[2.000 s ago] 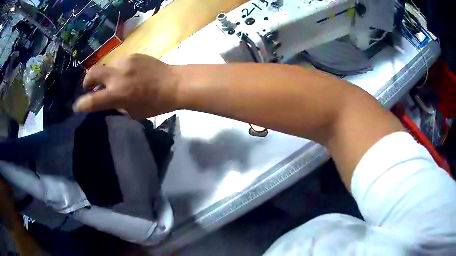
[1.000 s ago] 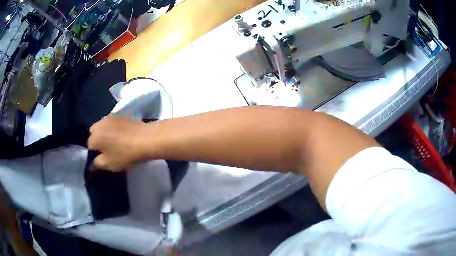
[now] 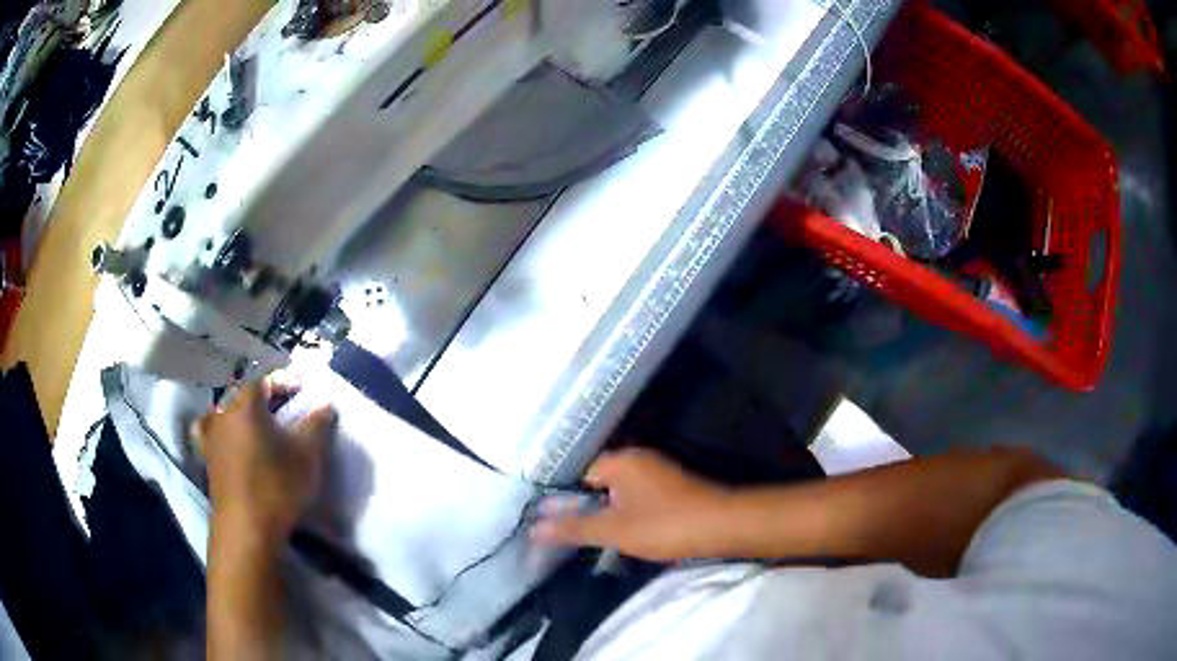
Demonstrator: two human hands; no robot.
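A white lining piece (image 3: 407, 497) with a dark strip (image 3: 394, 394) along its far edge lies under the needle area of the white sewing machine (image 3: 297, 168). My left hand (image 3: 265, 446) is close to the presser foot, its fingers pressed on the cloth there; the fingertips are partly lost in glare. My right hand (image 3: 633, 506) is at the table's front edge, at the cloth's right corner, with the cloth edge between thumb and fingers. The fingers are slightly blurred.
A dark curved flat piece (image 3: 536, 136) lies under the machine arm. A measuring tape (image 3: 684, 265) runs along the front edge. A red basket (image 3: 942, 304) with plastic bags stands on the floor at right. Dark cloth (image 3: 129, 555) lies at left.
The view has turned toward the machine and basket. The right arm no longer reaches across to the left pile; the white lining is now at the needle, with both hands on it.
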